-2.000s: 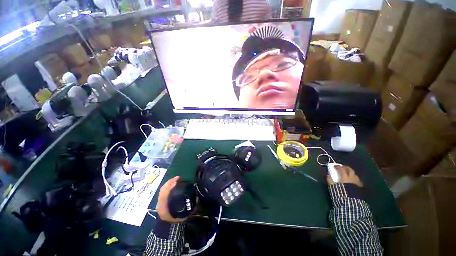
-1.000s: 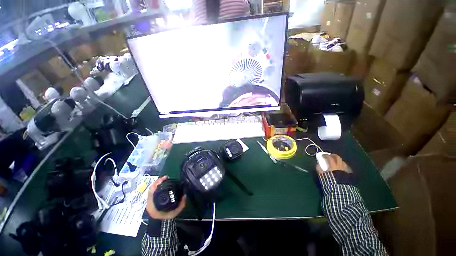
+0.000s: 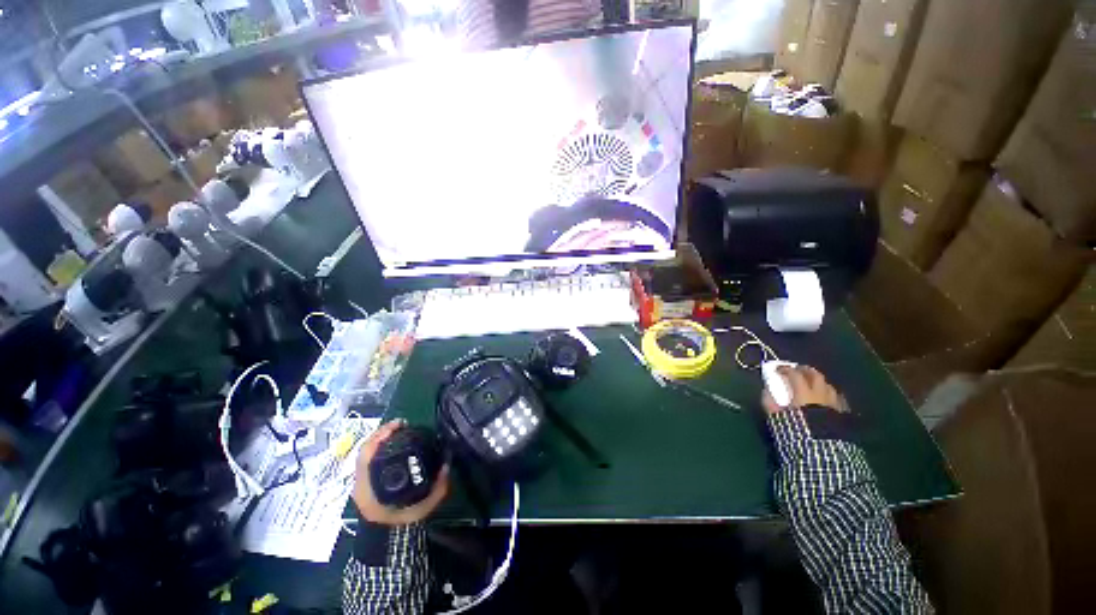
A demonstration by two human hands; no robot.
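A black multi-lens camera stands on the green bench, its central head showing a lens and a block of square LEDs facing up. My left hand grips the near-left side camera head. The other side camera head is untouched at the far right of the central head. A white pigtail cable hangs from the camera over the bench edge. My right hand rests on the white mouse. The monitor shows a bright picture with a round radial pattern and part of a head.
A white keyboard lies below the monitor. A yellow ring, slim tool, red box and black printer are to the right. A parts box, printed paper and black cameras are at left. Cartons stand at right.
The view has shifted, moving the bench leftward in the picture. The central head's LEDs now face further up. The face on the monitor has dropped to its lower edge. Both hands keep their holds.
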